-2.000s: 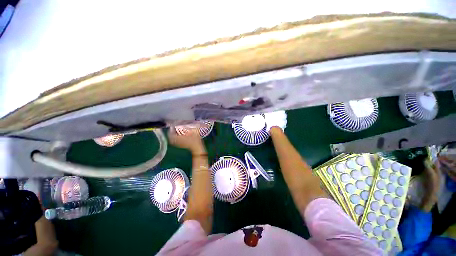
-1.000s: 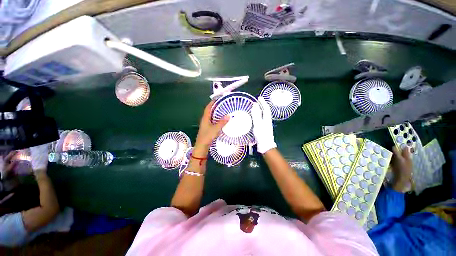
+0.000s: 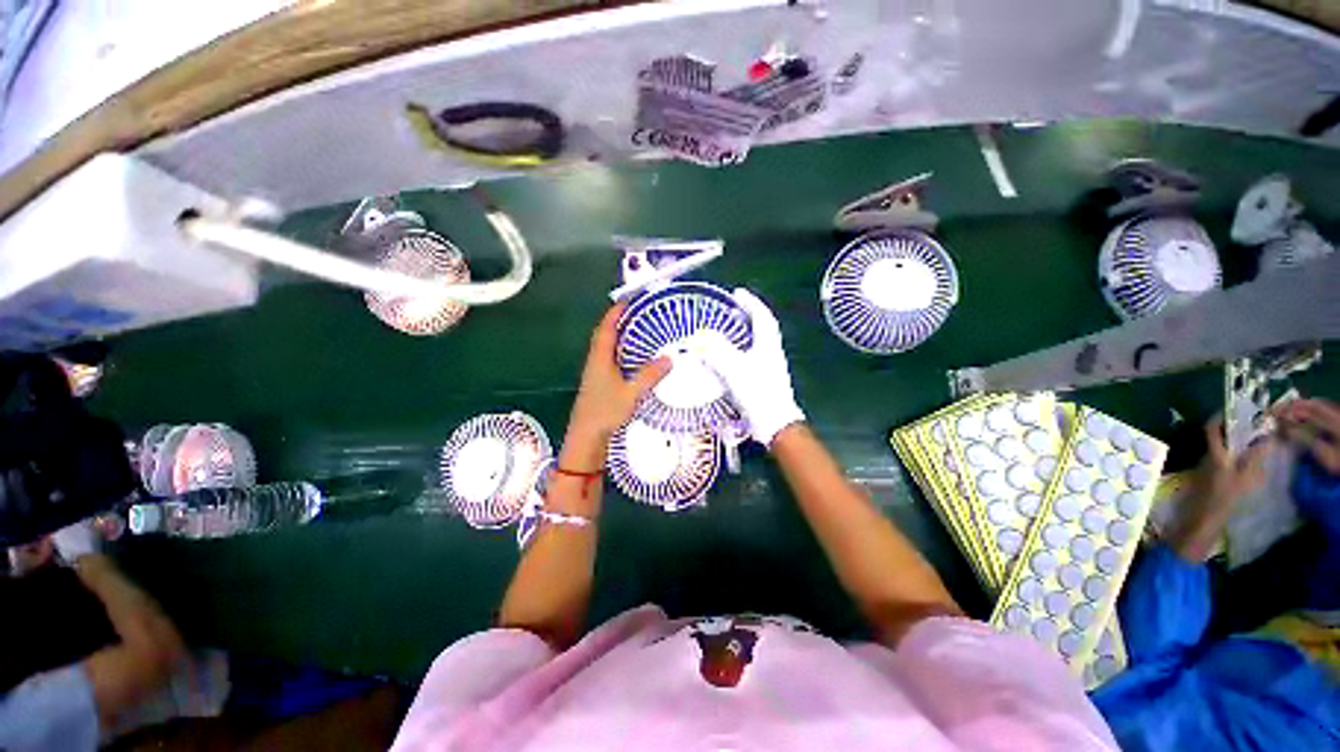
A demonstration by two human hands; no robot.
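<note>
A white clip fan (image 3: 685, 326) is held in front of me, its ribbed grille facing up and its clip pointing away. My left hand (image 3: 606, 389), bare with a red cord and pale bracelet, grips the fan's left side, thumb on the face. My right hand (image 3: 753, 370), in a white glove, is at the right side, its fingers over the grille near the pale centre disc. The gloved fingers hide part of the face. A second fan (image 3: 664, 463) lies just below the held one, partly covered by it.
Other fans lie on the green surface at lower left (image 3: 495, 470), upper left (image 3: 419, 282), right (image 3: 889, 293) and far right (image 3: 1161, 268). Sticker sheets (image 3: 1080, 514) are stacked at right beside a metal rail (image 3: 1146, 332). A plastic bottle (image 3: 228, 510) lies at left. Neighbours' arms show at both sides.
The held fan remains in both hands. My gloved fingers have moved from its right edge onto the face. The fan at right now appears farther from the held one. The neighbour's hands at right have moved.
</note>
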